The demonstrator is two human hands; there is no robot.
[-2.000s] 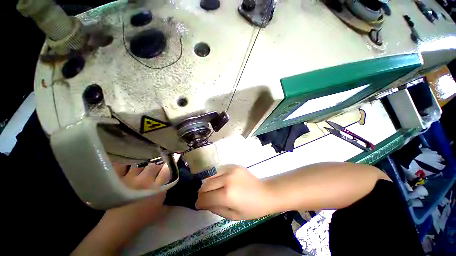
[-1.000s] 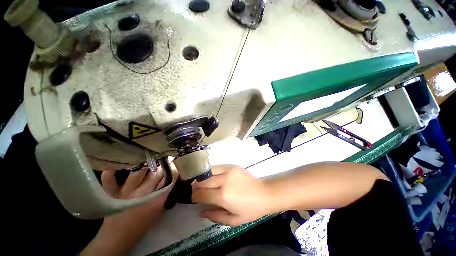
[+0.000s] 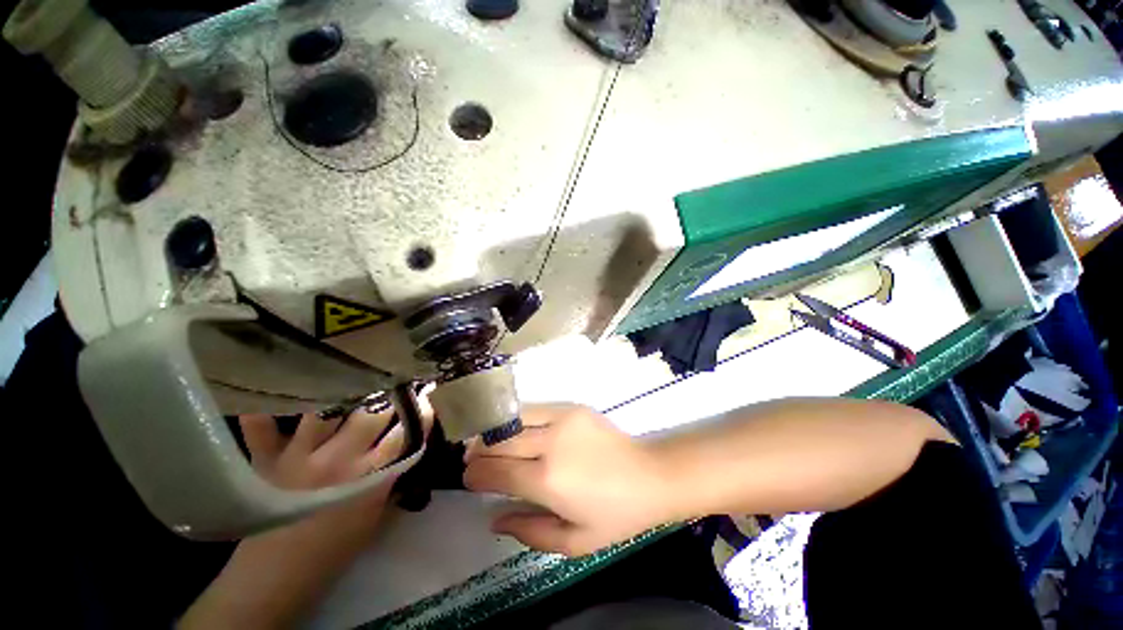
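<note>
The cream sewing machine head (image 3: 542, 160) fills the upper view. A black garment piece (image 3: 434, 474) lies on the white table under the head's left end, between my hands. My right hand (image 3: 560, 478) rests at its right side, fingertips on the cloth just below the tension dial (image 3: 456, 330). My left hand (image 3: 326, 462) is behind the pale curved guard (image 3: 166, 425), fingers spread flat towards the needle area. The guard and head hide the needle, the foot and part of the left fingers.
Small black cut pieces (image 3: 693, 336) lie under the machine arm. Red-and-dark thread snips (image 3: 856, 332) lie right of them. A blue bin (image 3: 1047, 480) with white scraps stands at the right. The green table edge (image 3: 542, 566) runs below my right forearm.
Since two seconds ago the machine appears shifted slightly left in view. The black cloth between my hands shows less and has moved left. My right thumb has spread away from the fingers.
</note>
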